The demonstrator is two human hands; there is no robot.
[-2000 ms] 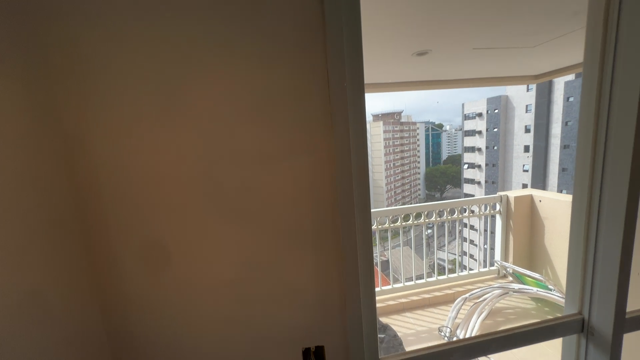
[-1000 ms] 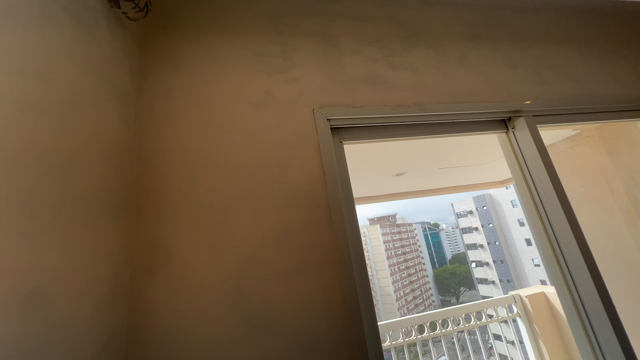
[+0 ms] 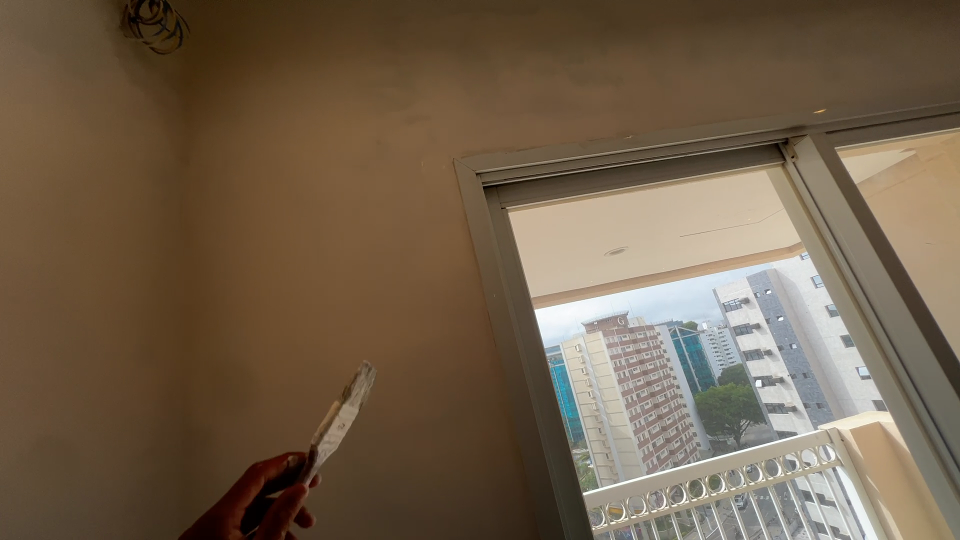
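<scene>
In the head view my left hand point(image 3: 262, 499) is raised at the lower left, its fingers closed around the lower end of a putty knife point(image 3: 343, 420). The blade points up and to the right and is smeared with whitish material. Behind it is the beige plastered wall point(image 3: 330, 262); whether the blade touches the wall cannot be told. The metal frame of a sliding door or window point(image 3: 499, 315) stands to the right of the knife, apart from it. My right hand is out of view.
A coil of loose wires point(image 3: 156, 26) hangs at the upper left, near the wall corner. Through the glass are a white balcony railing point(image 3: 712, 480), the balcony ceiling point(image 3: 645, 232) and tall buildings point(image 3: 645, 390).
My left hand with the putty knife has come into view at the lower left. The view has swung upward and tilted, bringing in the frame's top and the wires.
</scene>
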